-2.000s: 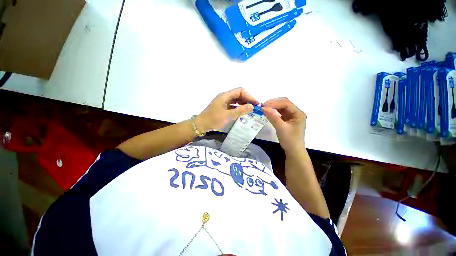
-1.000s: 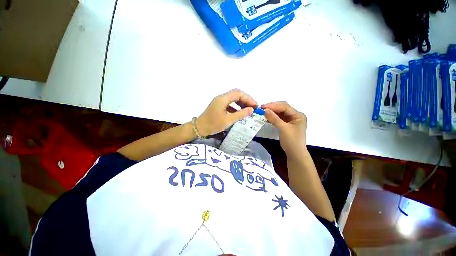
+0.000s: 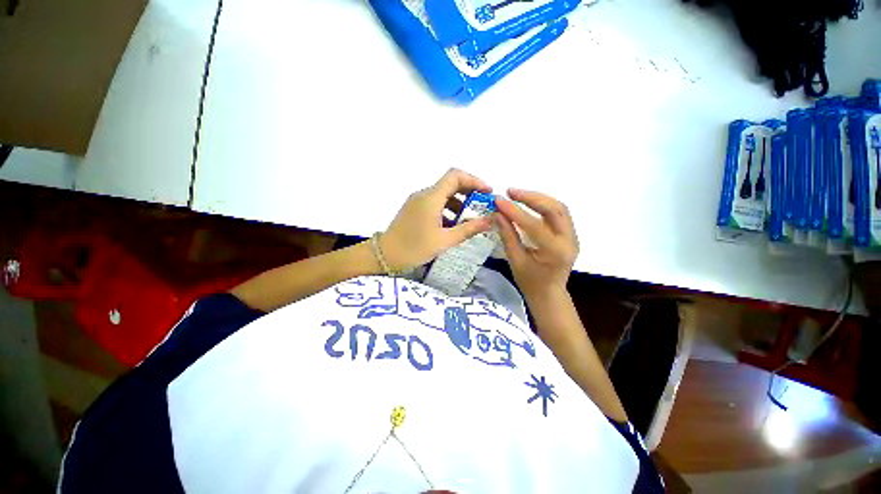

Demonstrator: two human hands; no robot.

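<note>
A slim retail box (image 3: 462, 265), its white back with small print facing up, is held near my lap at the table's front edge. My left hand (image 3: 425, 227) is shut on the upper part of the box, thumb across it. My right hand (image 3: 541, 241) is at the box's far end, its fingertips by the blue end flap (image 3: 480, 201). The fingers are partly spread; whether they grip the flap is hard to tell. The box's lower end rests against the white shirt. The inside of the box is hidden.
A loose pile of blue-and-white boxes (image 3: 464, 82) lies at the far middle of the white table (image 3: 319, 125). A row of upright boxes (image 3: 807, 183) stands at right, below a black cable heap (image 3: 782, 43). A brown carton (image 3: 63, 72) is at far left.
The box has tilted and shifted slightly left with my left hand. The fingers of my right hand have opened somewhat and moved at the blue end. The view has shifted slightly.
</note>
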